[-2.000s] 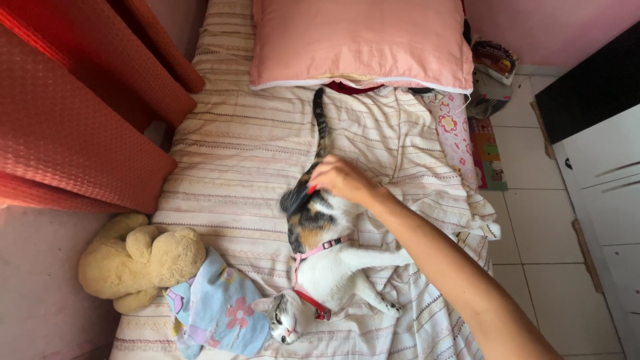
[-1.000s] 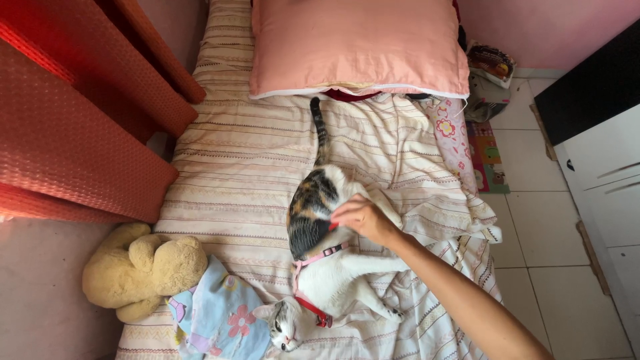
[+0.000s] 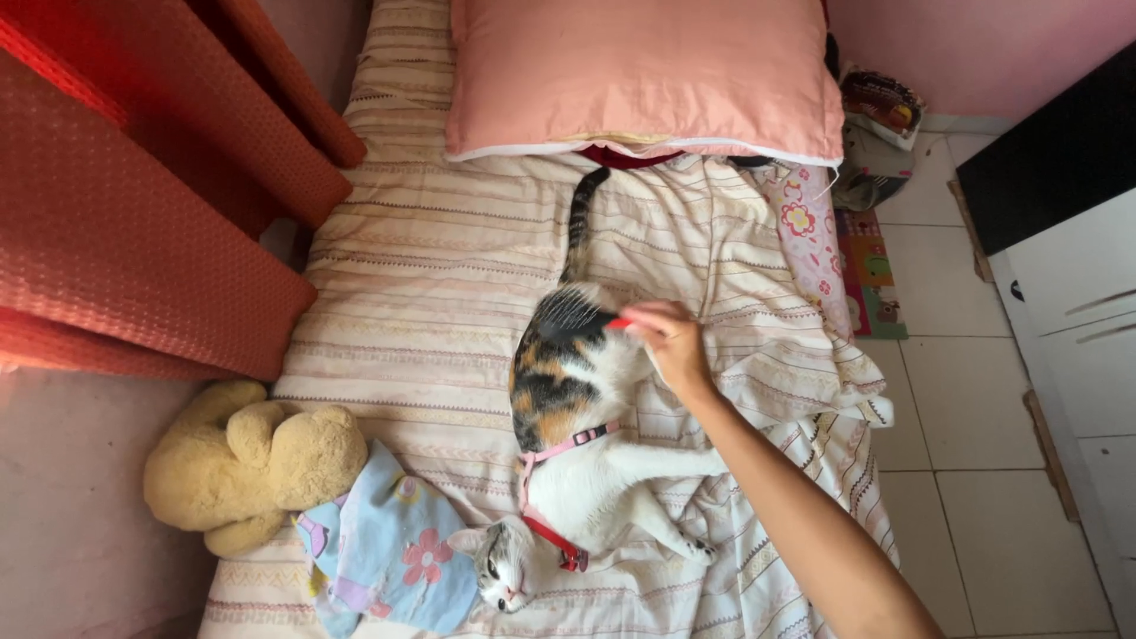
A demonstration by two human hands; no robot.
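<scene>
A calico cat [image 3: 586,484] lies on its side on the striped bedspread [image 3: 417,319], head toward the near edge and tail stretched toward the pillow. It wears a pink harness [image 3: 568,445] with a dark buckle and a red collar [image 3: 552,535]. From the lower right reaches my right hand [image 3: 670,342], its fingers closed on the red handle [image 3: 619,323] of a pet brush. The brush's dark head [image 3: 568,315], with pale bristles, is at the fur of the cat's hip; whether it touches is hard to tell. My left hand is out of view.
A pink pillow [image 3: 643,75] lies at the bed's far end. A tan plush toy [image 3: 253,461] and a blue flowered cloth [image 3: 399,541] rest left of the cat's head. Red curtains [image 3: 133,213] hang at the left. Beyond the bed's right side are floor tiles [image 3: 985,382] and a white cabinet [image 3: 1078,355].
From two to one second ago my right hand moved with the brush from the cat's rump toward its middle. Since then it has moved back up toward the hip. The cat stays lying down.
</scene>
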